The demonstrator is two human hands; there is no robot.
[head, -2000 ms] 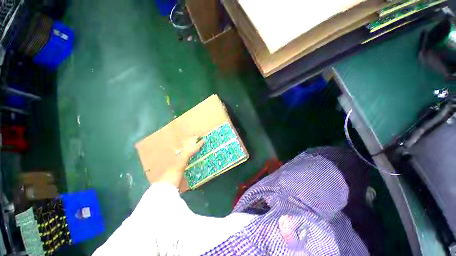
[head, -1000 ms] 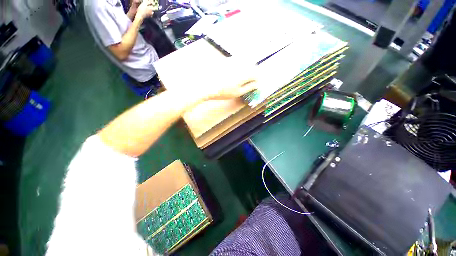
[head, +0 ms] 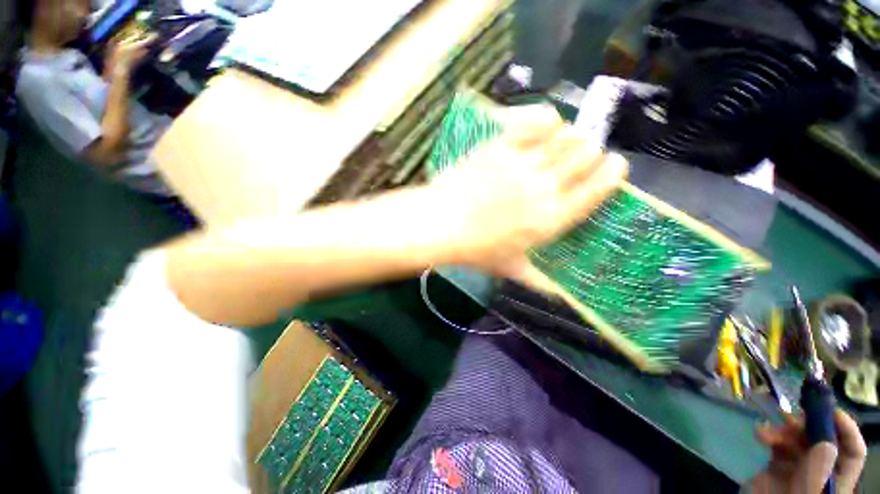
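A long green PCB panel with pale edge rails lies tilted over the black work plate. My left hand is spread across the panel's upper side and grips it; the fingers are blurred. My right hand, cut off by the bottom edge, holds the soldering iron by its dark blue handle, with the thin metal shaft pointing up. The solder wire loops off the bench edge.
A tall stack with cardboard sheets stands at upper left. A lower stack of boards is by my left knee. Black fan behind the plate; yellow-handled tools and a round pot at right. Another person sits at upper left.
My left arm has moved right from the tall stack, with a panel now in the hand over the black plate. My right hand with the iron has come into view.
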